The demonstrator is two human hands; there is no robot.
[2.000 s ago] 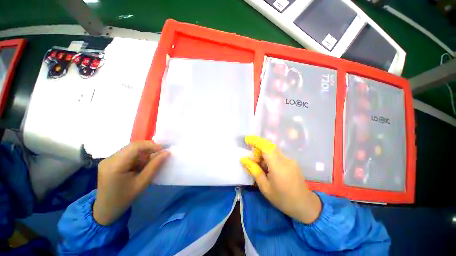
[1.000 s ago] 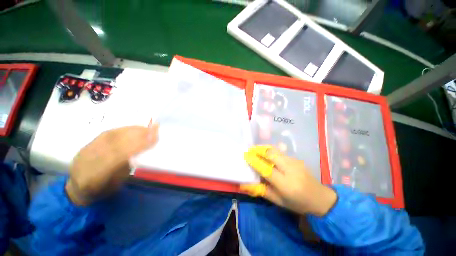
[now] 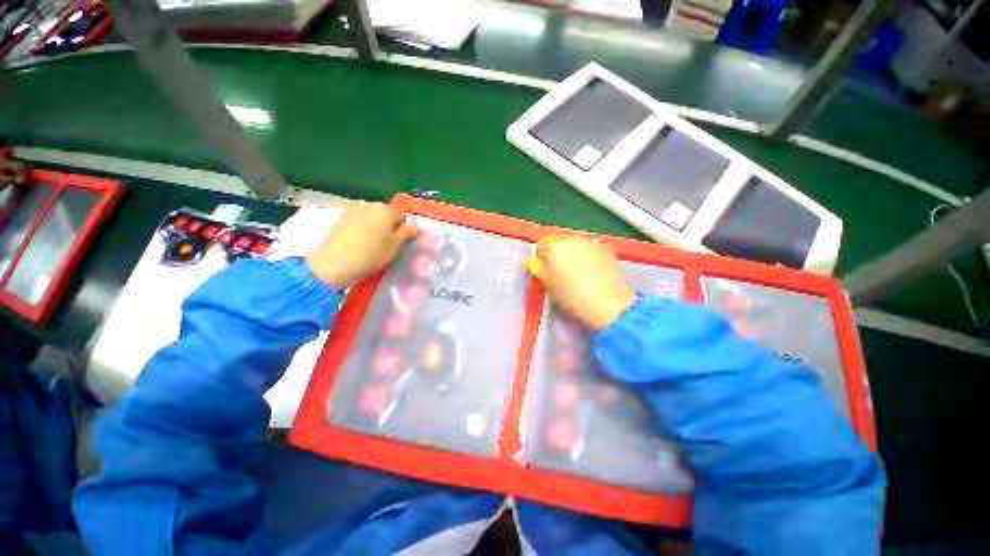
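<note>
The red tray [image 3: 402,462] lies in front of me with three filled slots. The left slot holds a bagged tablet [image 3: 429,348], lying flat, with red shapes and "LOGIC" lettering under hazy film. A second bagged tablet [image 3: 586,418] fills the middle slot, and a third [image 3: 776,315] the right slot; my right arm partly covers both. My left hand [image 3: 362,244] is at the far left corner of the left slot, its fingertips at the tablet's corner. My right hand [image 3: 581,279], with yellow finger cots, is at the far end of the left divider. Whether either hand grips is unclear.
A white tray [image 3: 711,223] with three dark tablets lies on the green belt [image 3: 434,130] beyond. Grey posts [image 3: 201,98] stand left and right. At left are a white surface [image 3: 141,326], printed films [image 3: 217,236] and another red tray [image 3: 76,244], with a person's hand [image 3: 11,168] near it.
The white, film-covered tablet now lies flat in the left slot, its printed side showing. Both hands have moved to the tray's far edge. The view has tilted up, showing more belt.
</note>
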